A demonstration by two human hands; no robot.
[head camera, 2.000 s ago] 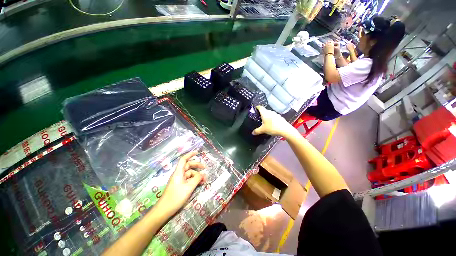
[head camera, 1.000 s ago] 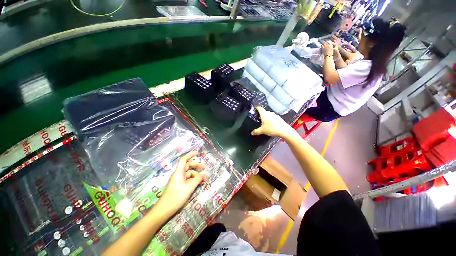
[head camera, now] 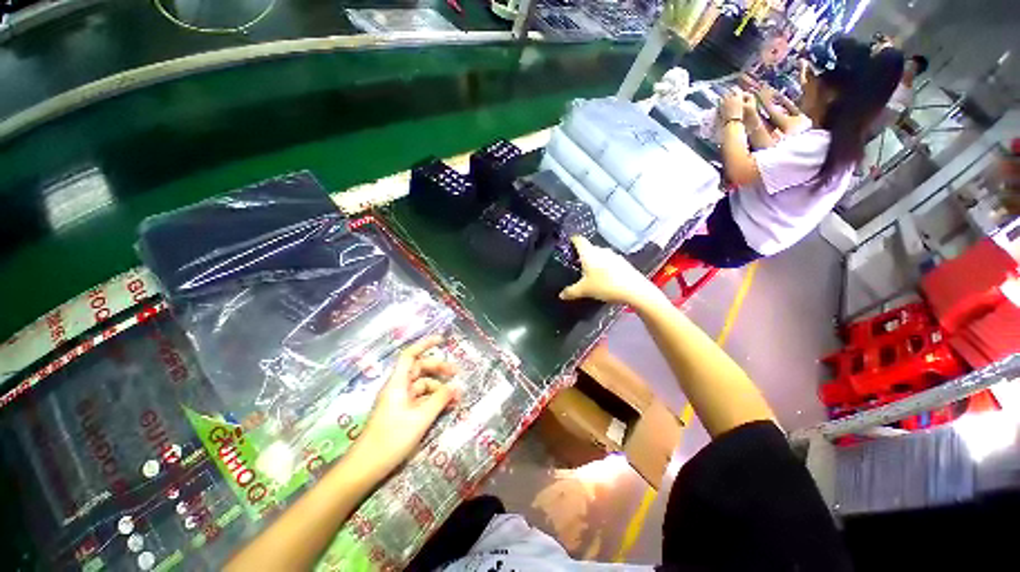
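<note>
My right hand [head camera: 604,276] is at the nearest pile of black keypad pieces [head camera: 567,268], thumb and fingers around its near side. The pile stands upright on the bench. Other black piles with white digits [head camera: 500,231] stand just beyond and to the left. My left hand [head camera: 416,404] rests over the printed work mat [head camera: 431,492], fingers loosely curled, nothing visible in it. A clear plastic bag [head camera: 302,324] lies on the mat left of that hand, with a smooth black block [head camera: 252,235] under the film at its far end.
Wrapped pale bundles [head camera: 626,168] stand beyond the black piles. A green conveyor belt [head camera: 336,123] runs along the far side. An open cardboard box [head camera: 615,419] is on the floor below the bench edge. A seated person [head camera: 794,168] works at the right, near red stools [head camera: 895,358].
My hands hold nearly the same places. The seated person's hands have shifted slightly, and part of another person now shows behind.
</note>
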